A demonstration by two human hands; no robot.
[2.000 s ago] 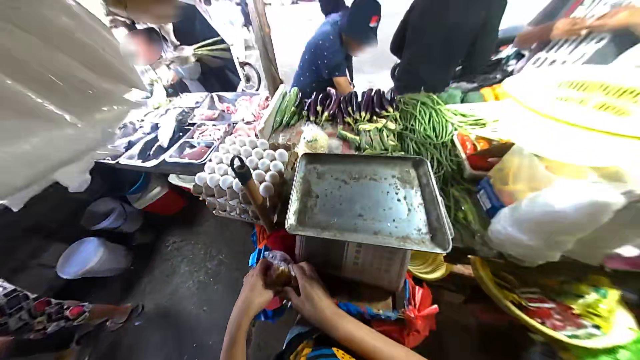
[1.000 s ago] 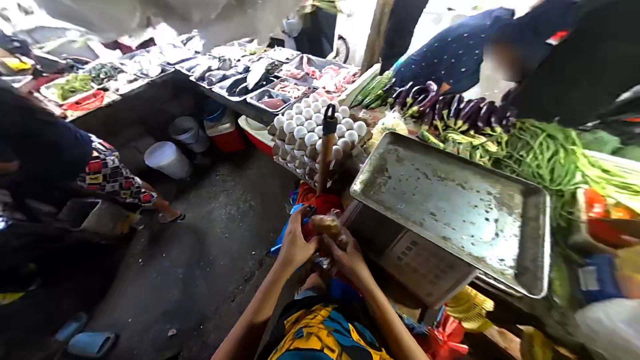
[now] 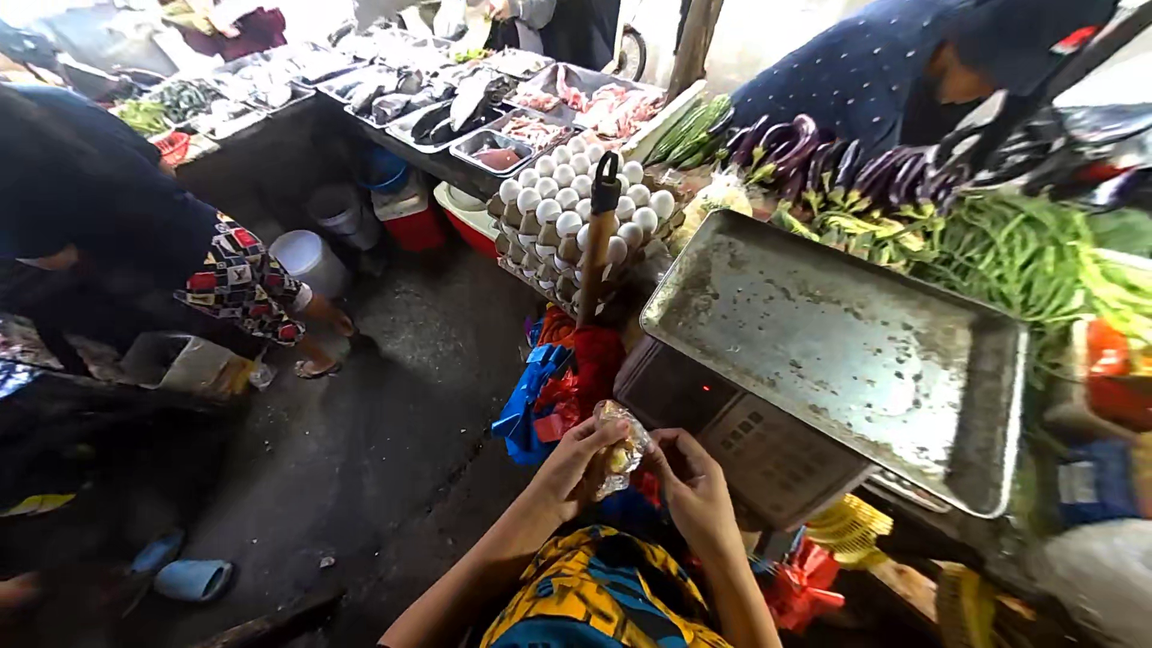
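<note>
My left hand [image 3: 576, 468] is closed around a small clear plastic bag [image 3: 619, 448] with something yellowish-brown inside; the contents are too unclear to name. My right hand [image 3: 686, 475] pinches the bag's right edge between thumb and fingers. Both hands are low in front of my body, below a digital weighing scale [image 3: 765, 450] that carries a worn metal tray [image 3: 837, 351]. Left of the scale hang blue plastic bags [image 3: 526, 405] and red plastic bags [image 3: 560, 403]. A wooden handle with a black end [image 3: 596, 243] stands upright in front of stacked cartons of white eggs [image 3: 569, 200].
Eggplants [image 3: 864, 166], long beans [image 3: 1008, 261] and green gourds [image 3: 691, 130] lie behind the tray. Trays of fish [image 3: 454, 112] and meat [image 3: 621, 108] stand beyond the eggs. One person bends at far left; another leans over the vegetables. A white bucket [image 3: 308, 261] and blue slippers [image 3: 193, 580] are on the floor.
The view has swung left. My hands have stayed together on the plastic bag, which now shows more plainly between them.
</note>
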